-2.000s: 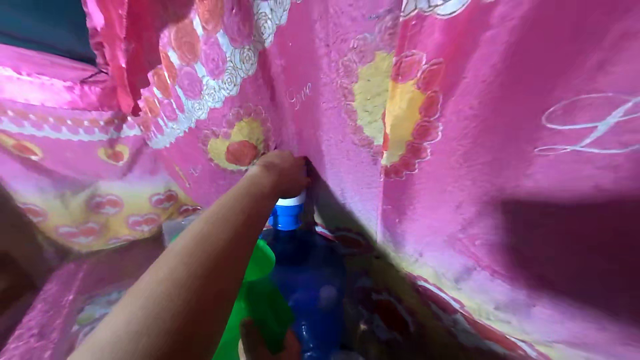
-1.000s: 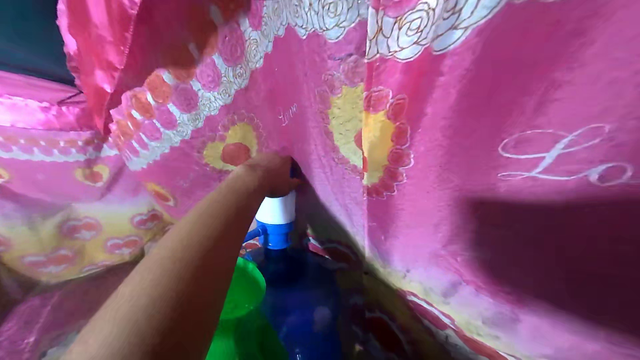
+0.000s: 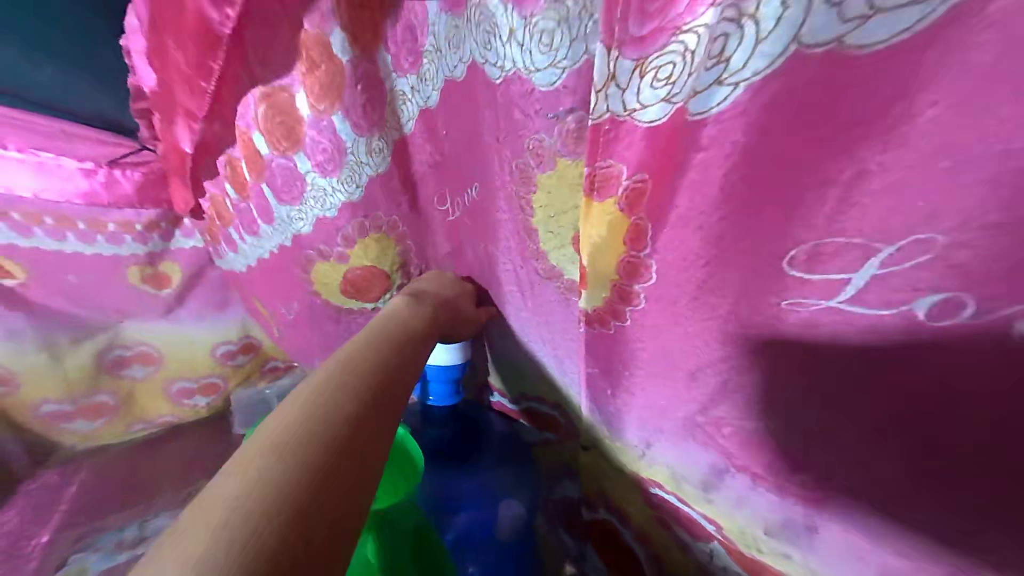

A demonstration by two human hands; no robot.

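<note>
My left hand [image 3: 452,308] reaches in from the lower left, its fingers curled over the top of a blue and white manual water pump [image 3: 445,380]. Beneath my fingers a white band and the blue base of the pump show; the hand hides its top. The pump stands upright on the neck of a large dark-blue water bottle [image 3: 480,488]. Beside the bottle, partly behind my forearm, is a bright green plastic container [image 3: 404,536] with a wide, round mouth. My right hand is not in view.
Pink printed curtain cloth [image 3: 704,224] with hearts and roses hangs close behind and to the right of the bottle. A translucent plastic item [image 3: 258,404] lies left of my forearm, near a shiny pink surface [image 3: 88,488]. A dark panel [image 3: 64,60] is at the upper left.
One second ago more of the pump's white part showed; my left hand has moved down with the pump top. Fingers seen low by the green container two seconds ago are out of view.
</note>
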